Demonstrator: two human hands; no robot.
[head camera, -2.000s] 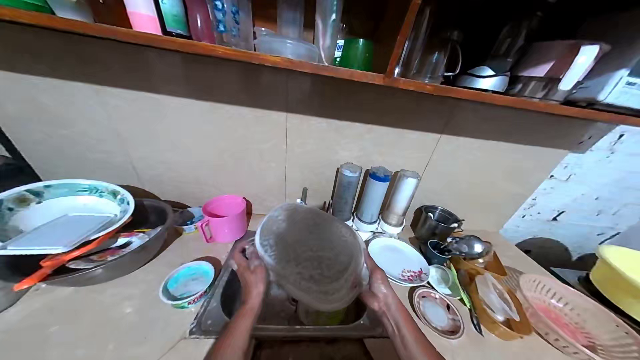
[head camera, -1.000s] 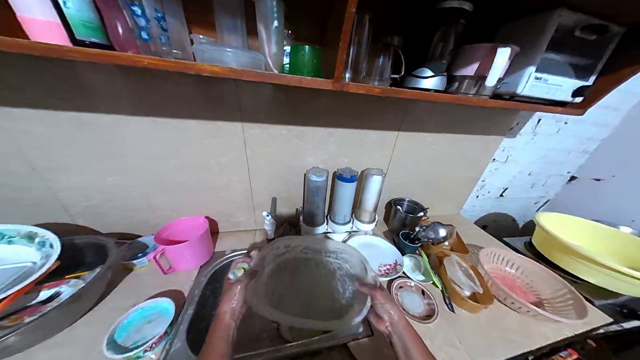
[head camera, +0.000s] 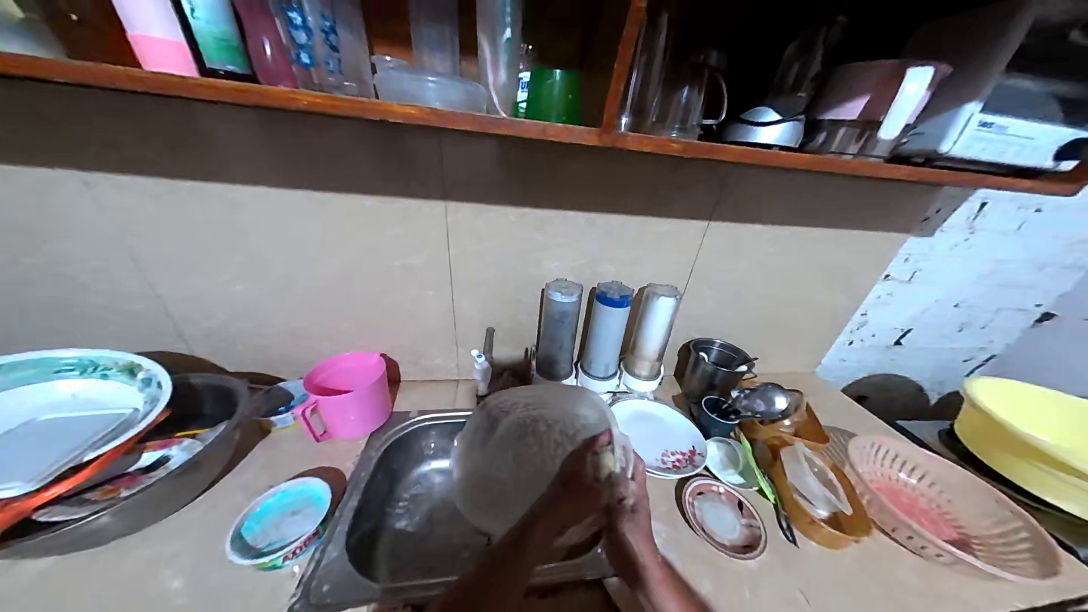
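Note:
A clouded, translucent round plastic bowl or lid (head camera: 531, 450) is tilted over the steel sink (head camera: 399, 510). My right hand (head camera: 629, 510) grips its right edge. My left hand (head camera: 582, 480) reaches across its face to the same edge, with a small pale thing, perhaps a sponge, under the fingers; whether the fingers are closed on it I cannot tell. Behind the bowl are a tap (head camera: 487, 344) and three filter cartridges (head camera: 609, 331). A white plate with a floral print (head camera: 659, 433) lies just right of it.
Left of the sink are a pink mug (head camera: 348, 395), a tub with blue-white contents (head camera: 280, 518) and a large basin holding dishes (head camera: 212, 450). At right are a steel pot (head camera: 714, 365), a small saucer (head camera: 722, 518), a peach basket (head camera: 943, 501) and a yellow tub (head camera: 1028, 442). A wooden shelf (head camera: 544, 123) runs overhead.
My left hand has moved from the bowl's left side across to its right edge, beside my right hand. The bowl has turned and tilted. The view has shifted.

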